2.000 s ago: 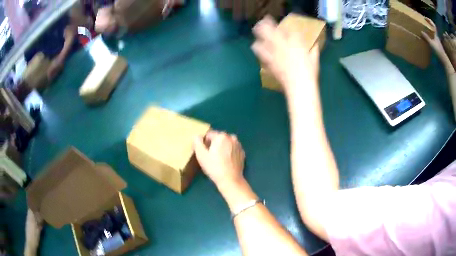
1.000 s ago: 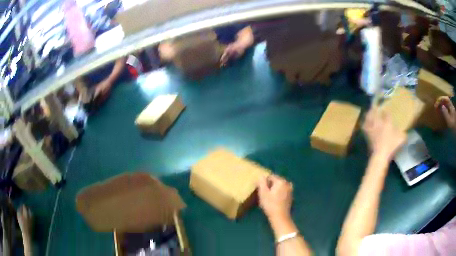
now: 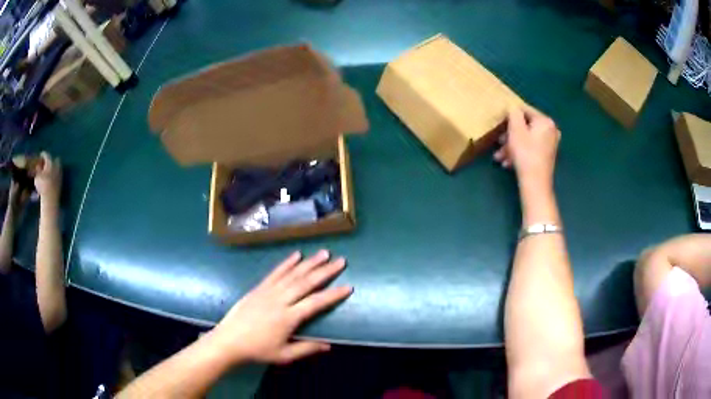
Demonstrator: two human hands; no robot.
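An open brown carton (image 3: 282, 233) stands in front of me, its lid (image 3: 242, 105) raised at the back. Inside lie a black bundled cable (image 3: 269, 187), a grey power adapter (image 3: 292, 213) and a shiny clear bag (image 3: 249, 220) at the left. My left hand (image 3: 288, 308) rests spread and empty at the table's near edge, just below this carton. A closed carton (image 3: 448, 90) stands to the right, turned at an angle. My right hand (image 3: 532, 144) grips its near right end, thumb at the top edge; some fingertips are hidden.
The dark-green table (image 3: 413, 273) has a curved near edge. Another closed carton (image 3: 621, 78) stands at the far right, with one more (image 3: 695, 148) beside the partly visible scale (image 3: 703, 204). White cables (image 3: 686, 58) lie behind. A neighbour's arm (image 3: 48, 241) is at left; a pink sleeve (image 3: 670, 343) is at right.
The view has swung left and down. My left hand has come into view. My right hand remains at the closed carton. The neighbour's arm no longer reaches across the table at right.
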